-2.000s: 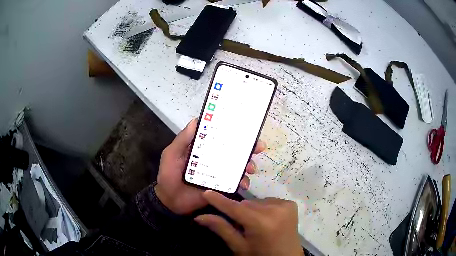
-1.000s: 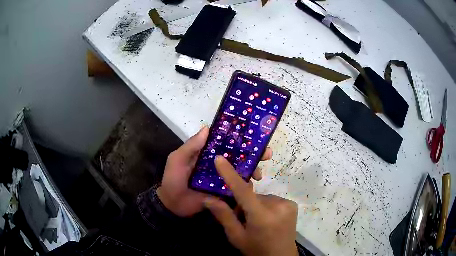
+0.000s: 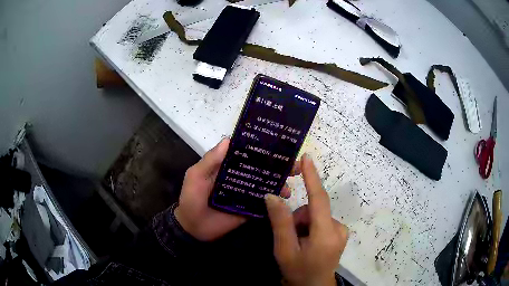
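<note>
A smartphone (image 3: 265, 148) with a dark screen and lines of pale text lies tilted in my left hand (image 3: 203, 195). My left hand grips it from below, with the thumb along its left edge and fingertips showing at its right edge. My right hand (image 3: 312, 234) is at the phone's lower right. Its thumb is at the lower right of the screen and its index finger points up beside the phone's right edge, with a gap between them. My right hand holds nothing visible.
The white table (image 3: 357, 206) bears a long black bundle (image 3: 227, 42), olive strips (image 3: 312, 67), a shaped dark piece (image 3: 406, 137), black stacked pieces (image 3: 432, 106) and a tied bundle (image 3: 365, 25). Red-handled scissors (image 3: 485, 156) and a steam iron (image 3: 469, 240) are at right.
The screen went from a white list to coloured icons, then to dark with text. My right index finger has moved off the screen to its right side. My left hand still holds the phone.
</note>
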